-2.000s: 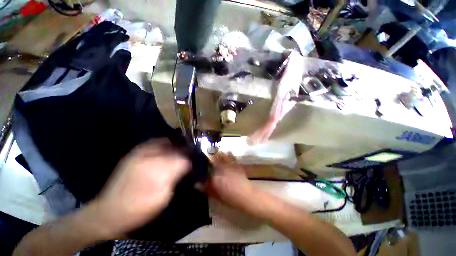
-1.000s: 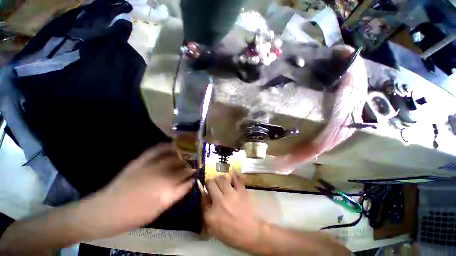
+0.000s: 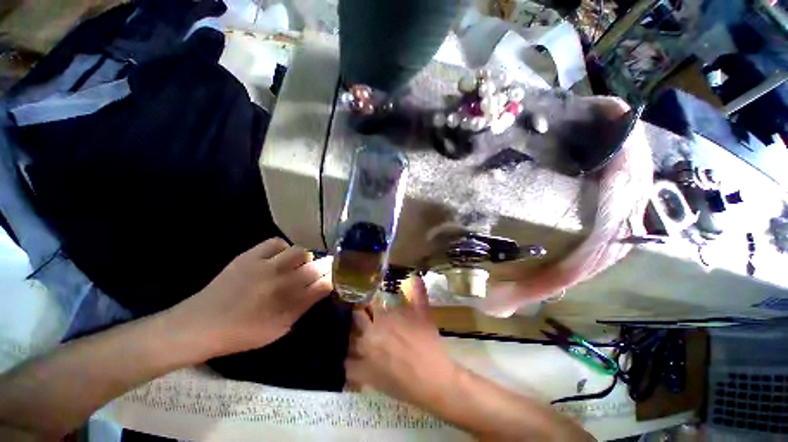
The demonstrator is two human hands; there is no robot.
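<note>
A large black garment (image 3: 164, 190) with grey parts lies left of the sewing machine head (image 3: 298, 164), its right edge running toward the needle. My left hand (image 3: 268, 298) lies on the garment just left of the needle area, fingers bent and pressing or gripping the cloth. My right hand (image 3: 399, 345) is at the garment's right edge, fingertips close to the presser foot (image 3: 394, 281), thumb and fingers together on the cloth. The clear guard (image 3: 371, 224) hides part of the needle area and the fingertips.
Green snips (image 3: 587, 354) lie on the table right of the needle, near dark cables (image 3: 652, 363). A pale pink cloth strip (image 3: 605, 233) hangs over the head. Pearl-headed pins (image 3: 484, 104) and a dark tube (image 3: 393, 39) sit on top. A grey basket (image 3: 752, 397) stands at right.
The view has moved closer to the machine head. My right hand has come up beside the presser foot. My left hand has settled flatter on the cloth beside the needle area.
</note>
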